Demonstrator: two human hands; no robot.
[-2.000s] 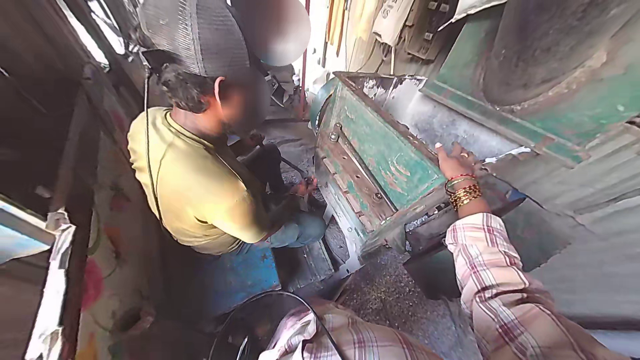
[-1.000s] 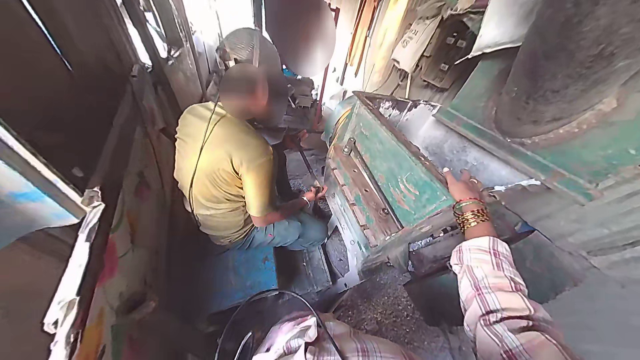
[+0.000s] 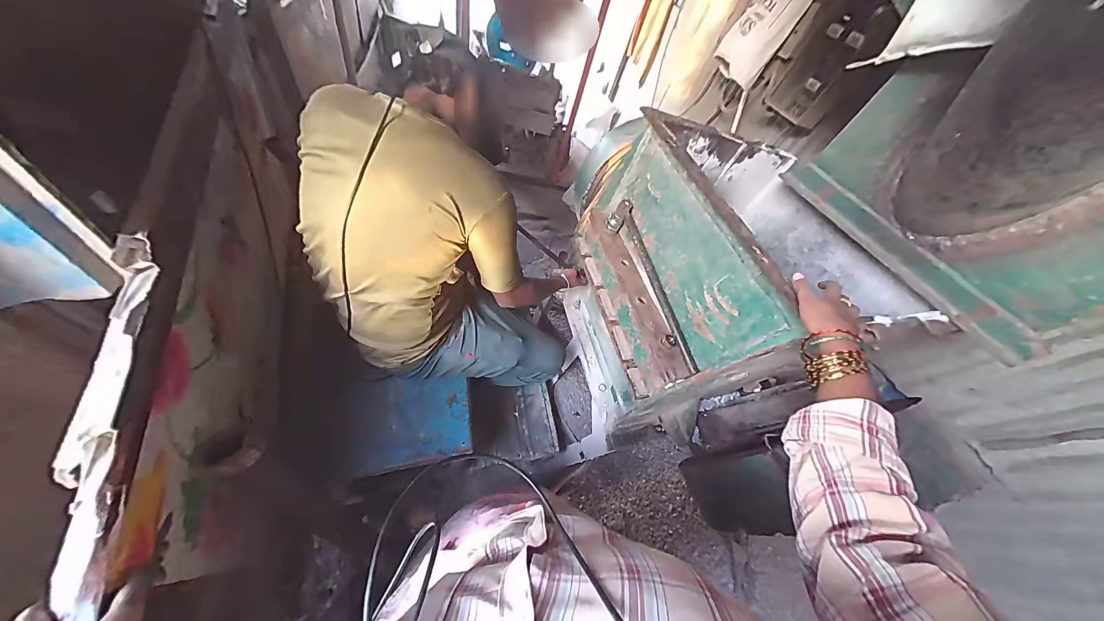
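My right hand (image 3: 826, 309), with bangles at the wrist, rests on the near corner of a worn green metal box (image 3: 733, 293). The fingers lie over its rim, and whether they grip it I cannot tell. Pale powder coats the inside of the box (image 3: 802, 233). A rusty strip with a long rod (image 3: 660, 293) runs along the box's left side. My left hand is out of view; only checked cloth and a black cable (image 3: 561, 517) show at the bottom.
A person in a yellow shirt (image 3: 405, 224) sits on a blue box (image 3: 423, 423), leaning forward, a hand near the green box. A large green metal part (image 3: 975, 250) stands at the right. A painted panel (image 3: 198, 414) lines the left. Gritty debris (image 3: 638, 492) covers the floor.
The seated person has bent further forward, head lowered, compared with one second ago. My right hand stays at the box's corner.
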